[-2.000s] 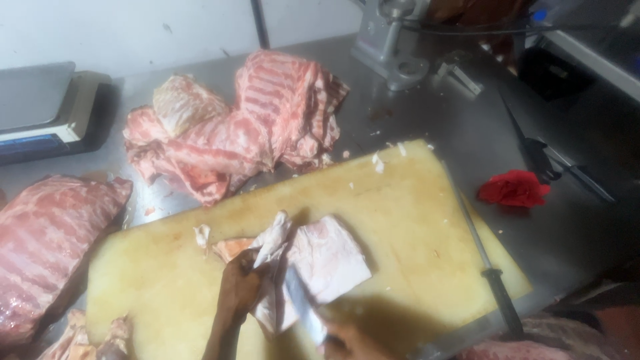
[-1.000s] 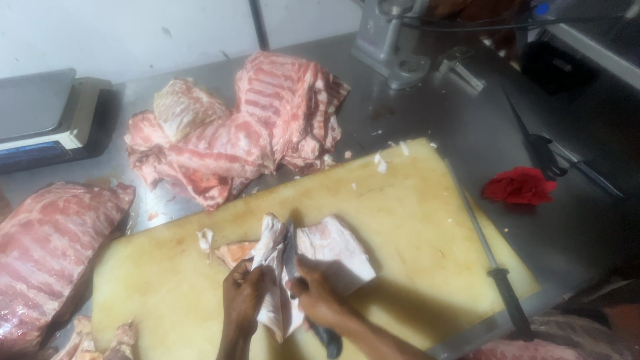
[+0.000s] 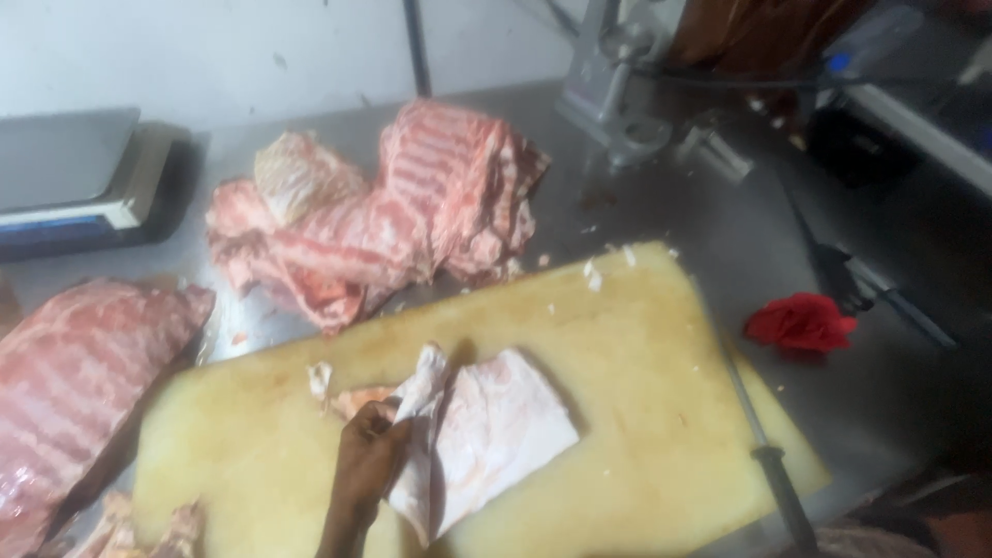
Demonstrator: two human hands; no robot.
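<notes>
My left hand (image 3: 370, 449) grips the folded-up edge of a pale sheet of animal skin or fat (image 3: 504, 434), which lies on a yellow cutting board (image 3: 635, 372). An orange-tinged part of the piece (image 3: 364, 399) shows just beyond my fingers. My right hand is out of view, and so is the knife it held a moment ago. A small white scrap (image 3: 319, 380) lies on the board left of the piece. Across the board's right side rests a sharpening steel (image 3: 745, 403) with a black handle.
Rib slabs (image 3: 434, 178) lie behind the board on the metal table (image 3: 256, 310), with another slab (image 3: 70, 387) at left. A scale (image 3: 70, 170) stands back left, a metal machine (image 3: 612, 93) at the back. A red cloth (image 3: 802, 322) and a black-handled knife (image 3: 833, 271) lie at right.
My right hand, on the knife at the piece in both earlier frames, has left the view with it. My left hand stays on the folded edge.
</notes>
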